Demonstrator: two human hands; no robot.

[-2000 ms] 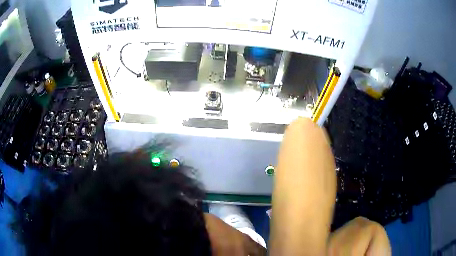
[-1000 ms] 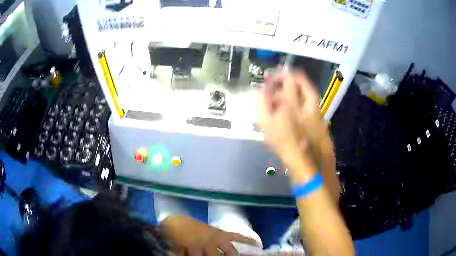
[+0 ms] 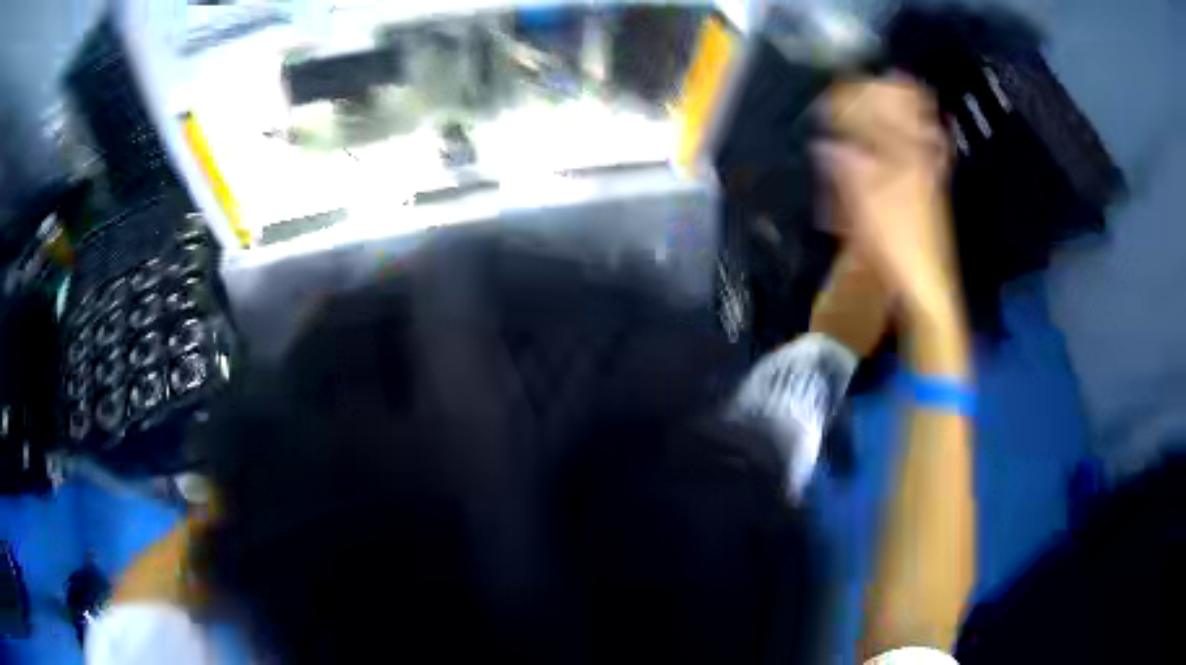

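The frame is strongly blurred. A bare hand, seemingly my right hand (image 3: pixel 904 221), is raised over the black trays (image 3: pixel 1021 169) at the right, with a blue band on its wrist. Its fingers overlap another bare hand (image 3: pixel 884 111), whose arm comes from a pale sleeve in front of me. Whether they touch, or hold anything, cannot be told. My left hand is not seen. The white machine (image 3: pixel 481 240) stands at the upper left, with a small dark fixture (image 3: pixel 457 143) on its bright deck.
A person's dark-haired head (image 3: pixel 494 455) fills the lower middle and hides most of the machine's front panel. A yellow strip (image 3: pixel 215 182) edges the opening at left, another at right. A tray with round parts (image 3: pixel 137 344) lies at the left. A bare arm (image 3: pixel 163 565) shows at lower left.
The view has shifted and the machine sits further left. The hand with the blue band has gone from in front of the opening to the right-hand trays. The dark head now covers the buttons.
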